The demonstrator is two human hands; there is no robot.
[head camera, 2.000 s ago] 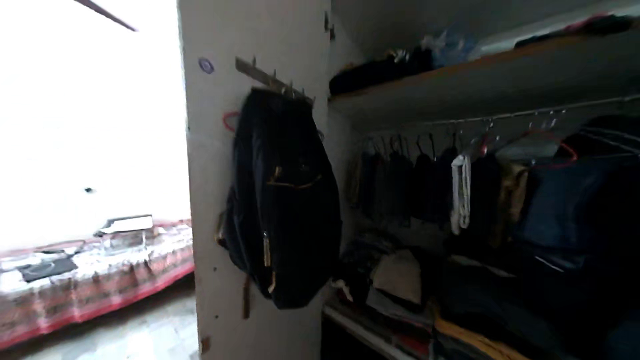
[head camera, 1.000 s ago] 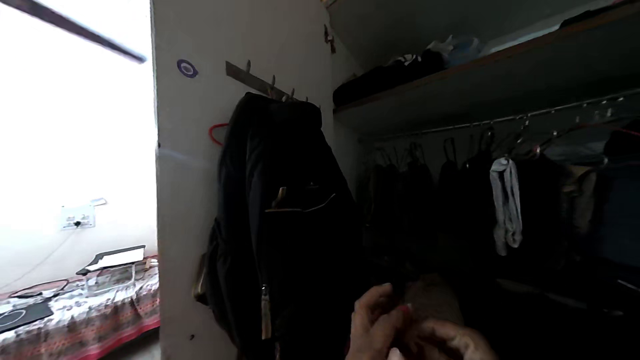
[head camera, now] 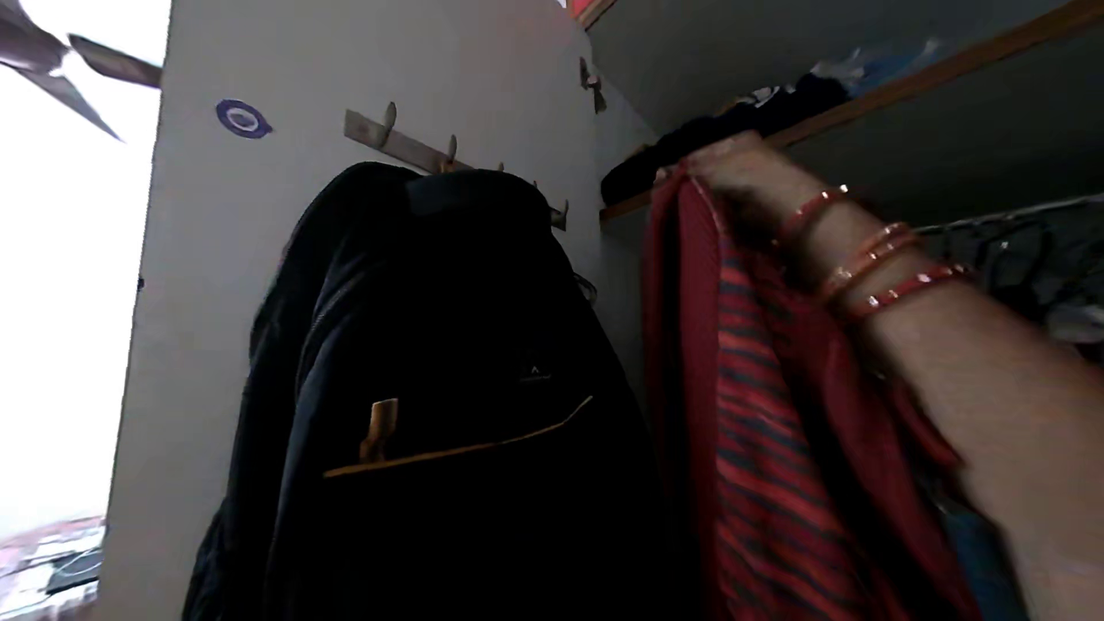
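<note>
My right hand (head camera: 720, 157) is raised at the right of the head view, its fingers partly hidden, gripping the top of a red garment with dark stripes (head camera: 759, 405). The cloth hangs down below the hand, in front of the wardrobe's inside. Red and orange bangles (head camera: 880, 254) circle the wrist. Left of the garment, a black backpack (head camera: 466, 328) with a tan-trimmed pocket hangs from a metal hook rail (head camera: 401, 147). My left hand is out of view.
The hook rail is on a pale door or panel (head camera: 207, 302) bearing a round blue sticker (head camera: 244, 119). A wooden-edged shelf (head camera: 914, 73) holds dark clothes (head camera: 733, 129). Below it runs a hanging rod (head camera: 1009, 213) with hangers. Ceiling fan blades (head camera: 112, 62) show at upper left.
One second ago both hands were low in front of the wardrobe; now my right hand is high with the red garment, and the left is out of view. The view has tilted up and moved closer.
</note>
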